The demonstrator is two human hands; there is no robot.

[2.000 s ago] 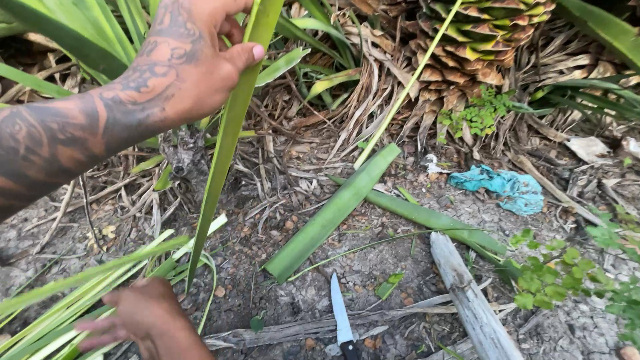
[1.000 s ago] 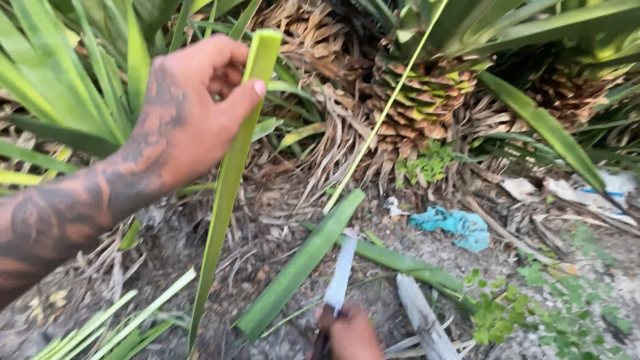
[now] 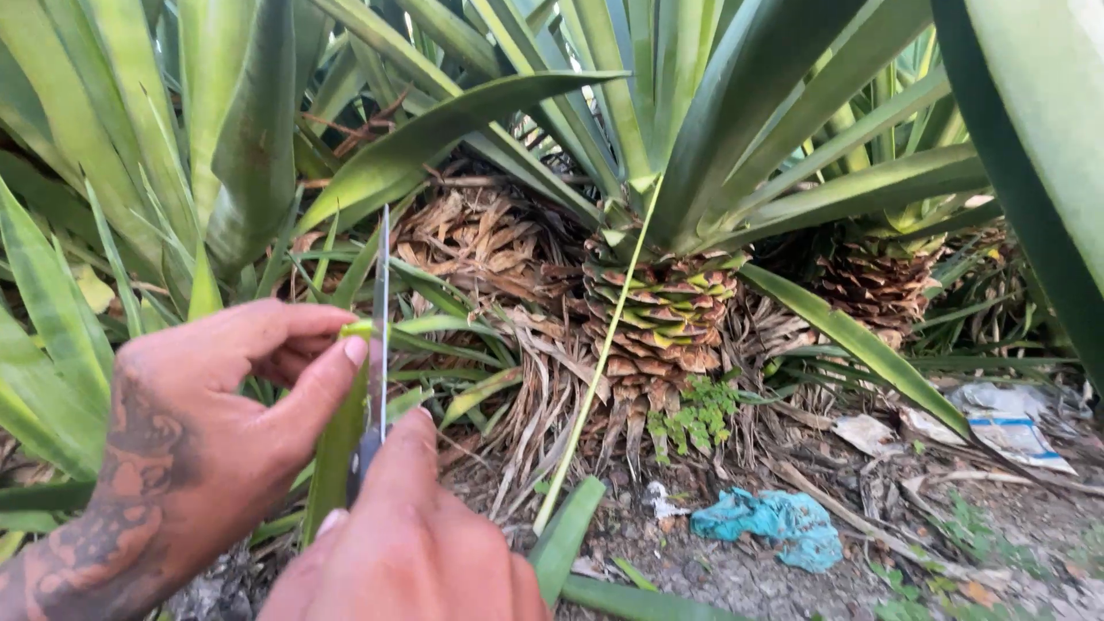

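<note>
My left hand point(image 3: 233, 397) pinches the top end of a long green leaf piece point(image 3: 336, 457) between thumb and fingers; the leaf hangs downward. Close beside it on the right, my right hand point(image 3: 414, 535) grips a knife point(image 3: 382, 345) by its dark handle, index finger extended along it. The blade points up, its edge near the leaf's top end; whether they touch I cannot tell. A cut green leaf section point(image 3: 565, 535) lies on the ground past my right hand, with another point(image 3: 642, 599) beside it. A thin pale green strip point(image 3: 604, 345) slants up toward the plant.
Large agave-like plants stand ahead, one with a scaly brown trunk point(image 3: 660, 328). Long leaves point(image 3: 849, 336) reach out at the right. A crumpled turquoise cloth or plastic piece point(image 3: 768, 526) and pale litter point(image 3: 1018, 431) lie on the soil. Dry leaves point(image 3: 483, 233) heap behind my hands.
My right hand took hold of the knife, which lay on the ground two seconds ago, and has raised it beside the leaf in my left hand. The view has tilted up.
</note>
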